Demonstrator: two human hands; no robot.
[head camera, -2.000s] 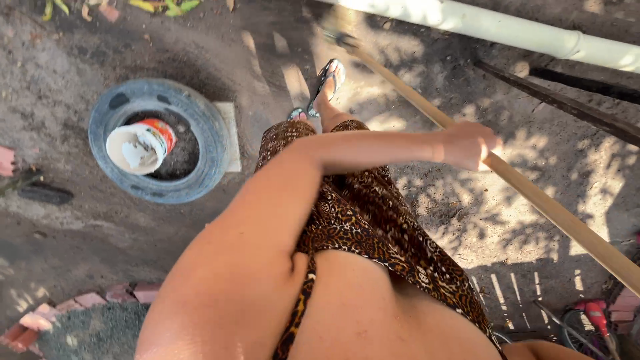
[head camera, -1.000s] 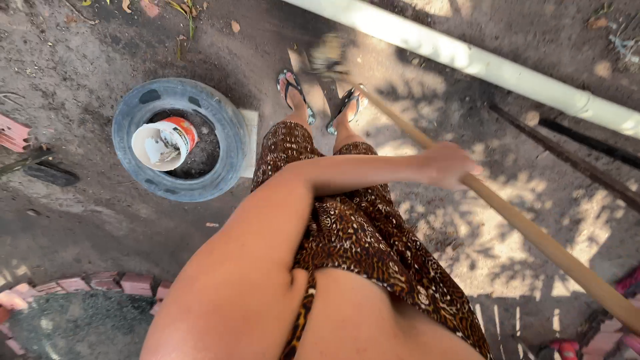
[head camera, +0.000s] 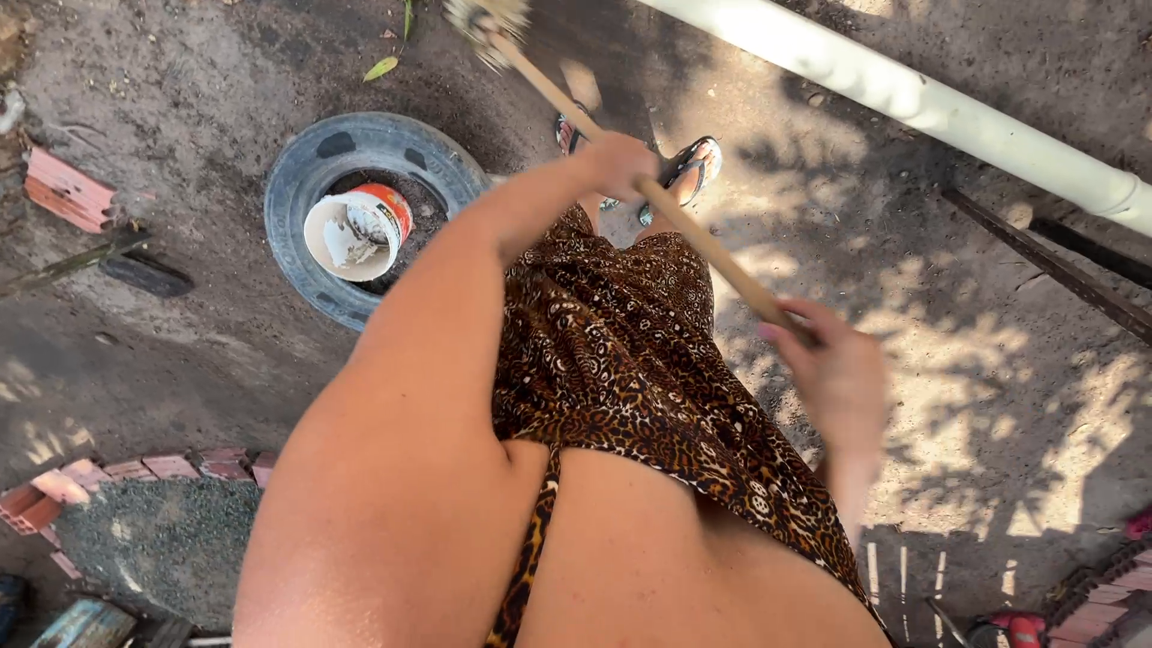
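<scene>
A broom with a wooden handle (head camera: 711, 247) slants across my body, its bristle head (head camera: 487, 22) at the top, partly cut off by the frame edge. My left hand (head camera: 618, 166) grips the middle of the handle, in front of my feet. Near the handle's end, my right hand (head camera: 823, 360) closes around the wood, blurred. To the left, a white and orange bucket (head camera: 353, 236) with pale residue inside sits in an old tire (head camera: 292, 211) that holds dark soil.
A long white pipe (head camera: 900, 94) crosses the upper right, with dark wooden poles (head camera: 1048, 261) below it. Red brick pieces edge a gravel patch (head camera: 162, 544) at lower left. A hollow brick (head camera: 68, 189) lies at far left. More bricks (head camera: 1093, 612) stand at lower right.
The broom head and my left hand have moved left relative to my feet. My right hand has come into view on the handle's end, which lay beyond the frame before.
</scene>
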